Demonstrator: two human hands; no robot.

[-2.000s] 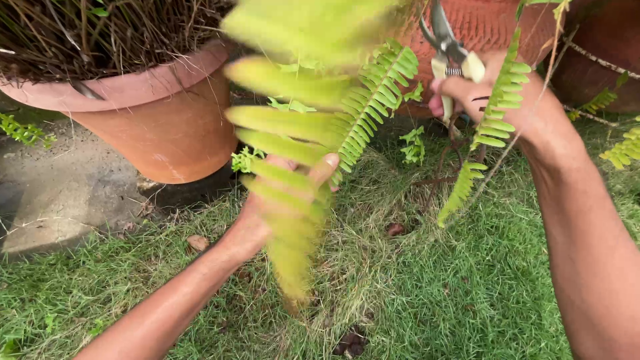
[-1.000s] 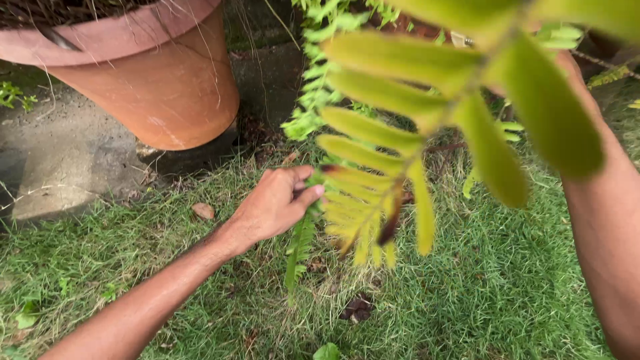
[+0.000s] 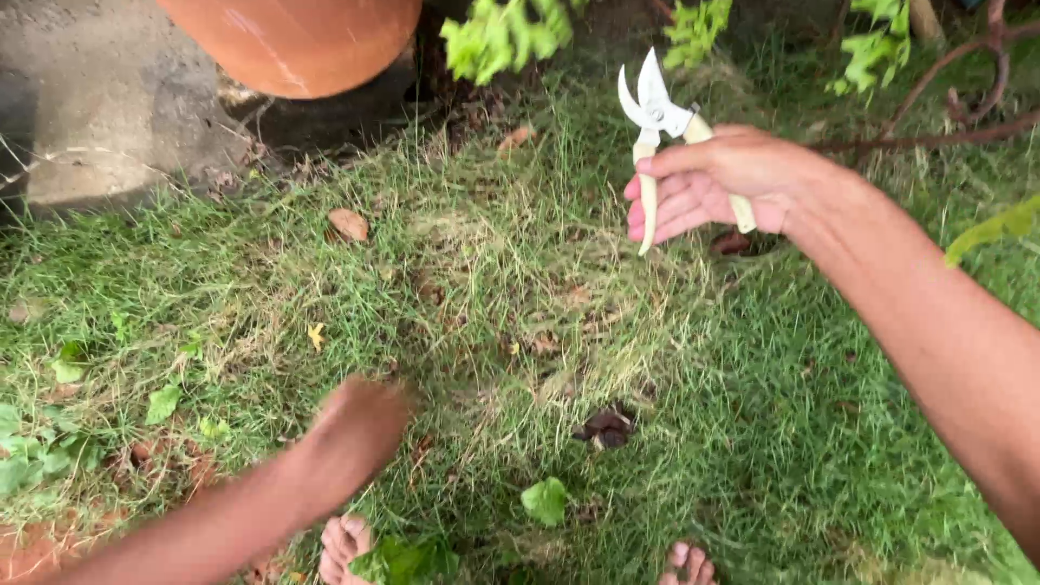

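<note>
My right hand (image 3: 715,183), at the upper right, holds pruning shears (image 3: 656,118) with cream handles. Their two metal blades stand apart and point up over the grass. My left hand (image 3: 366,422) is low and left of centre, blurred by motion. Its fingers are hidden, so whether it holds anything cannot be told. Green leaves (image 3: 406,559) show just below it, beside a bare foot. Light green fern fronds (image 3: 508,36) hang at the top edge, left of the shears, and another frond (image 3: 699,32) is just right of the blades.
A terracotta pot (image 3: 309,41) stands at the upper left by a concrete slab (image 3: 89,106). A rusty curved metal rod (image 3: 934,142) reaches in from the right. Two bare feet (image 3: 341,548) are at the bottom edge. Dry leaves (image 3: 348,225) lie in the grass.
The left hand has moved down, away from the fern frond it was at. The large yellow-green frond has left the view. The shears, mostly hidden one second ago, are in full sight. The view has shifted downward.
</note>
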